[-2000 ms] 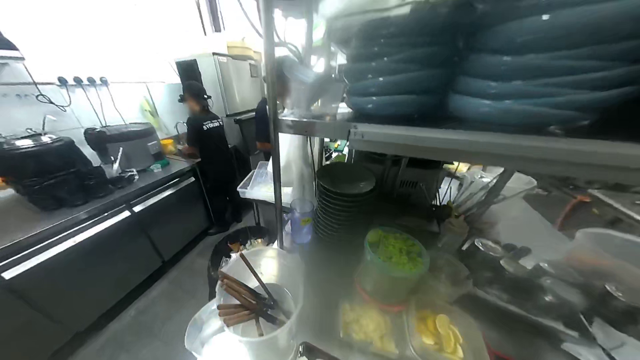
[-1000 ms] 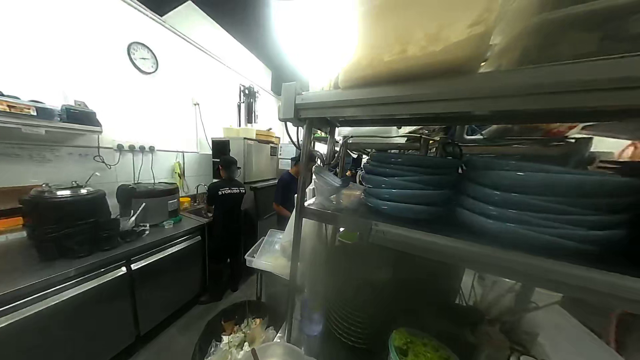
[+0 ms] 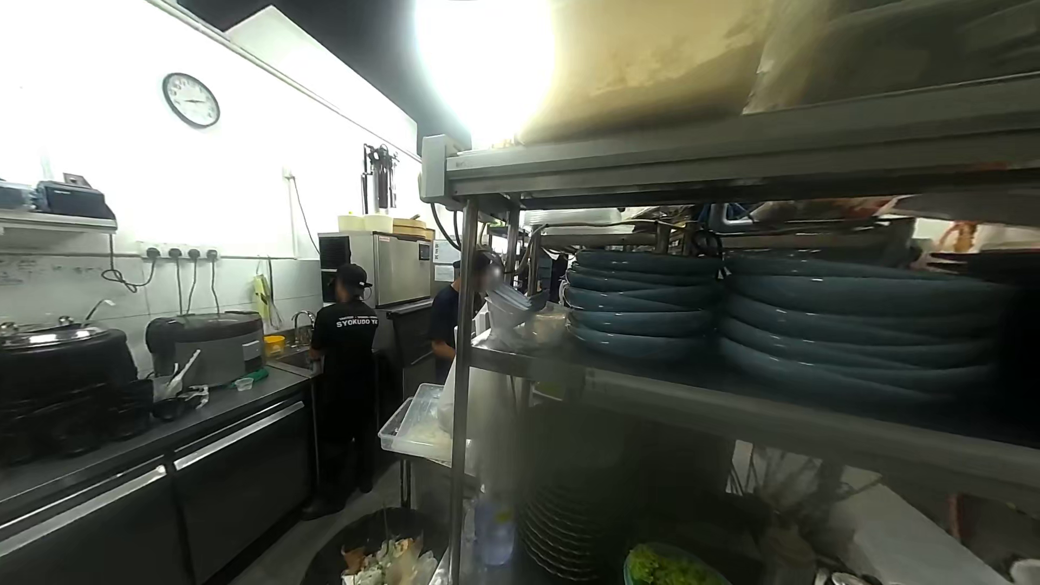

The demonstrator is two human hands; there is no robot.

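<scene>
Neither of my hands shows in the head view. Closest to me is a metal shelving rack, its middle shelf (image 3: 731, 414) bearing two stacks of blue-grey bowls or deep plates, a smaller left stack (image 3: 642, 305) and a larger right stack (image 3: 853, 325). Under that shelf stand a stack of dark plates (image 3: 565, 528) and, cut off by the lower edge, a container of green leaves (image 3: 670, 566). A clear plastic jug or cup (image 3: 494, 532) is beside the rack's post (image 3: 463, 390).
A person in black (image 3: 349, 366) stands at a sink; another person (image 3: 445, 321) is partly hidden behind the post. Along the left wall runs a counter (image 3: 236, 406) with a black soup pot (image 3: 65, 357) and a cooker (image 3: 207, 349). A waste bin (image 3: 325, 561) and clear plastic tubs (image 3: 418, 426) are low down.
The view has tilted up strongly. The pot of brown-handled utensils and the tubs of yellow slices, in view two seconds ago, are now out of frame.
</scene>
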